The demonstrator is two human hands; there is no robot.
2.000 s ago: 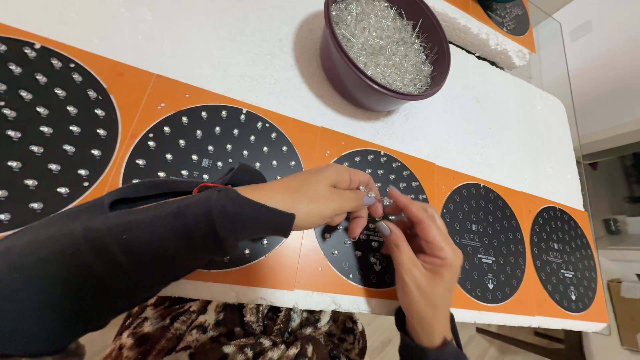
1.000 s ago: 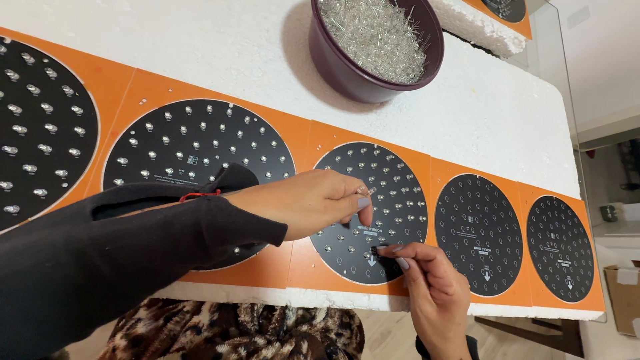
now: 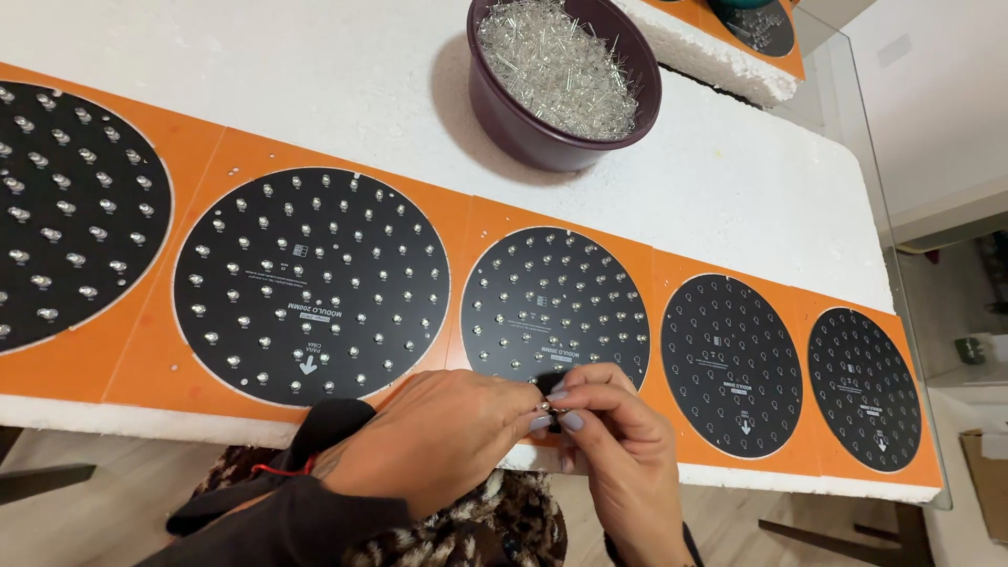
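Observation:
My left hand (image 3: 441,429) and my right hand (image 3: 630,449) meet at the lower edge of the middle round black circuit board (image 3: 543,295). A small clear LED (image 3: 545,406) is between their fingertips, pinched by my left hand; my right fingers and thumb are closed at its right side, on what looks like LEDs too. Clear LEDs sit over most of the middle board. The board to its left (image 3: 315,260) bears rows of LEDs. Two boards on the right, the nearer (image 3: 728,354) and the farther (image 3: 862,386), show printed outlines without LEDs.
A dark purple plastic bowl (image 3: 528,130) full of loose clear LEDs stands on the white foam slab (image 3: 756,189) behind the boards. Another LED-bearing board (image 3: 16,236) is at the far left. A second foam slab (image 3: 724,63) with orange panels lies at the back right.
My hands have come together at the lower edge of the middle board; one second ago they were apart over it. More LEDs show on that board's lower part than one second ago. The view has shifted.

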